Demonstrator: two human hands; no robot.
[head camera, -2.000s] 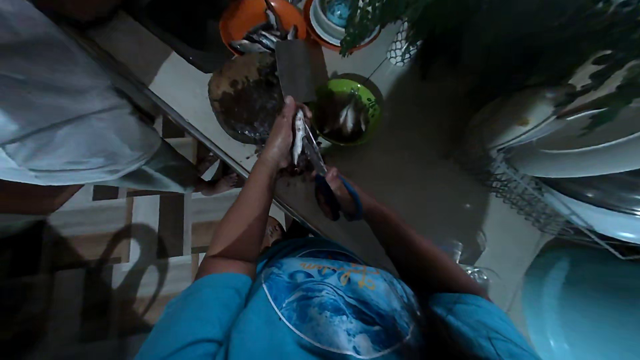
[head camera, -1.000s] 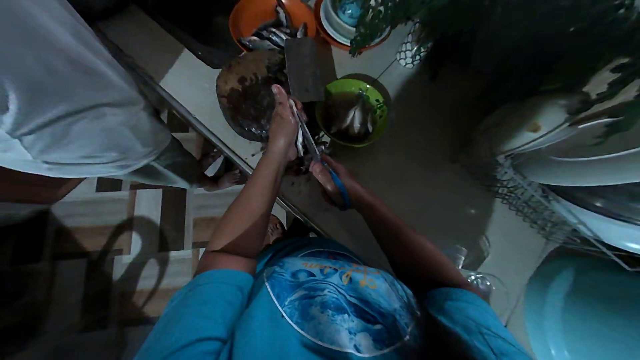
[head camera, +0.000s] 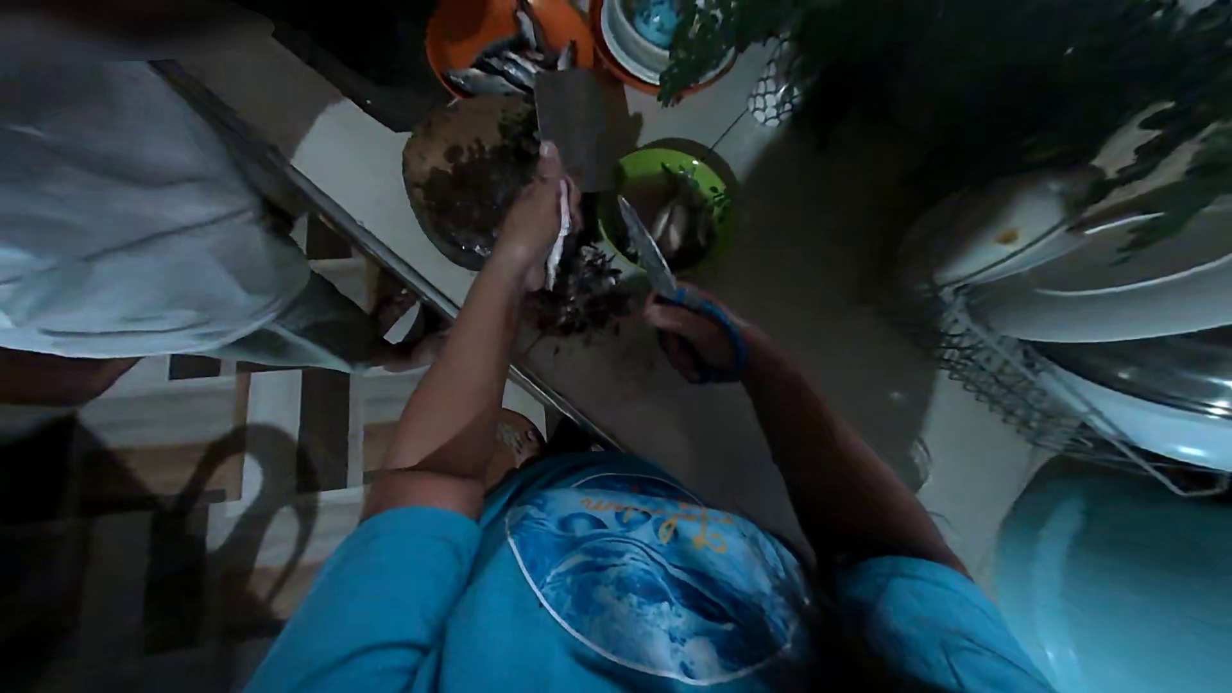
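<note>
My left hand (head camera: 535, 223) holds a small silvery fish (head camera: 559, 236) upright above the counter, beside a dark pile of fish scraps (head camera: 589, 289). In my right hand (head camera: 695, 337) are scissors (head camera: 651, 252) with blue handles, their blades pointing up and left, apart from the fish. A round wooden chopping board (head camera: 462, 188) lies left of my left hand, and a wide cleaver blade (head camera: 576, 120) is just beyond the fingertips. Several cleaned-looking fish (head camera: 679, 226) lie in a green bowl (head camera: 630, 173) past the scissors. More fish (head camera: 505, 69) fill an orange basin (head camera: 452, 29).
A person in a light grey garment (head camera: 135, 212) stands at the left, by the counter's metal edge (head camera: 375, 250). Stacked bowls (head camera: 626, 48) are at the back. A wire dish rack (head camera: 1001, 385) with white dishes stands right, above a teal basin (head camera: 1116, 577). Leafy greens hang at the upper right.
The scissors were at the fish in the earlier frames; now my right hand has drawn them away to the right. My left hand still has the fish.
</note>
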